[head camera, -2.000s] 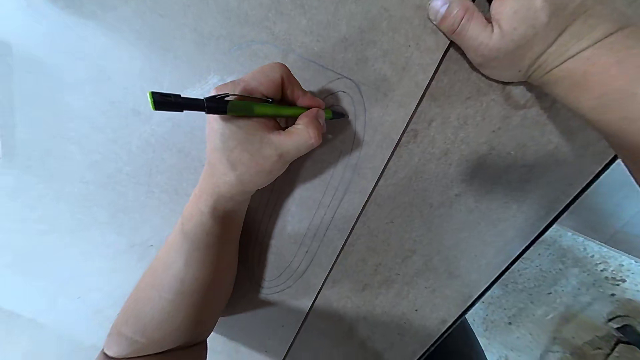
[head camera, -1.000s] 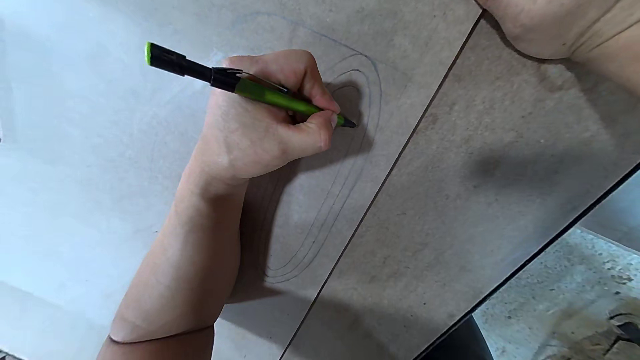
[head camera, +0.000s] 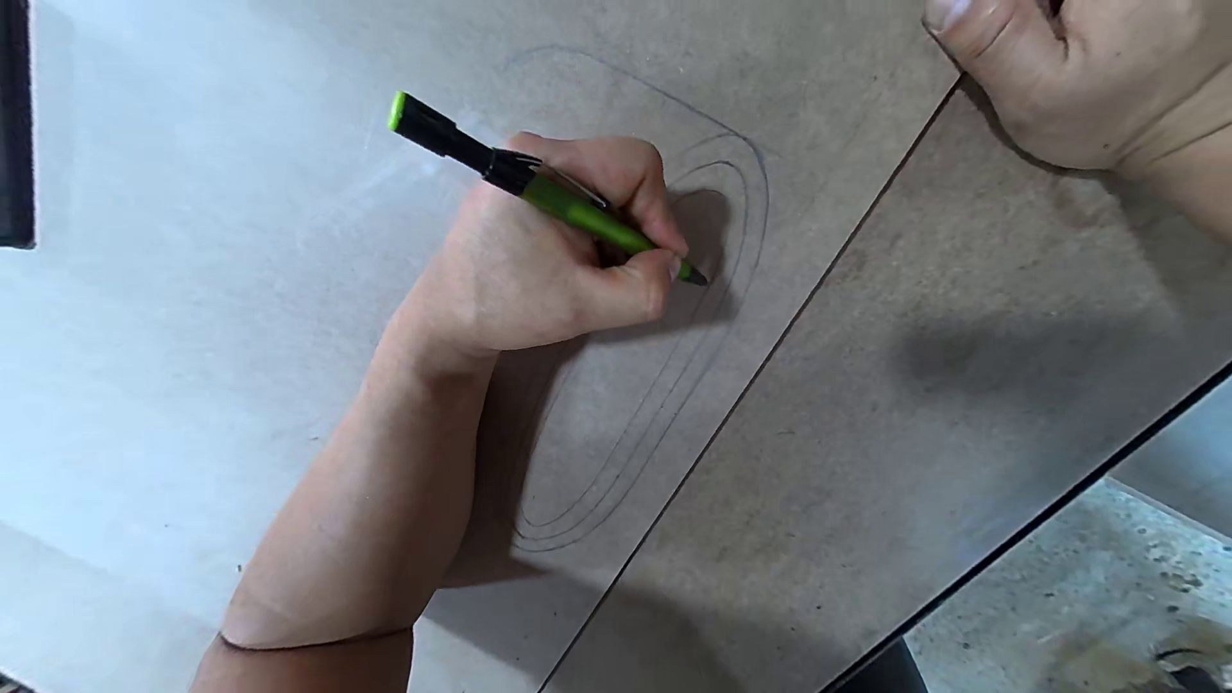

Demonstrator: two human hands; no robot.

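My left hand (head camera: 577,241) grips a green-and-black marking pencil (head camera: 587,217) between thumb and fingers. The pencil's dark tip is at the right side of nested elongated oval lines (head camera: 616,476) drawn in grey on a stone-look slab (head camera: 289,289). The side of that hand rests on the slab inside the outline, and its shadow covers part of the lines. At the upper right, my right hand (head camera: 1068,77) lies at the dark seam between two slab pieces, thumb pointing left. Its other fingers are mostly cut off by the frame, and I see nothing held in it.
A narrow seam (head camera: 717,433) runs diagonally between the drawn-on slab and a second slab (head camera: 914,385). Past the second slab's dark edge (head camera: 1020,539) lies a lower, speckled surface (head camera: 1078,597) with debris. A dark object (head camera: 14,125) stands at the upper left edge.
My left hand and the pencil tip have moved down along the right side of the ovals. The pencil now slants more steeply than in the oldest frame.
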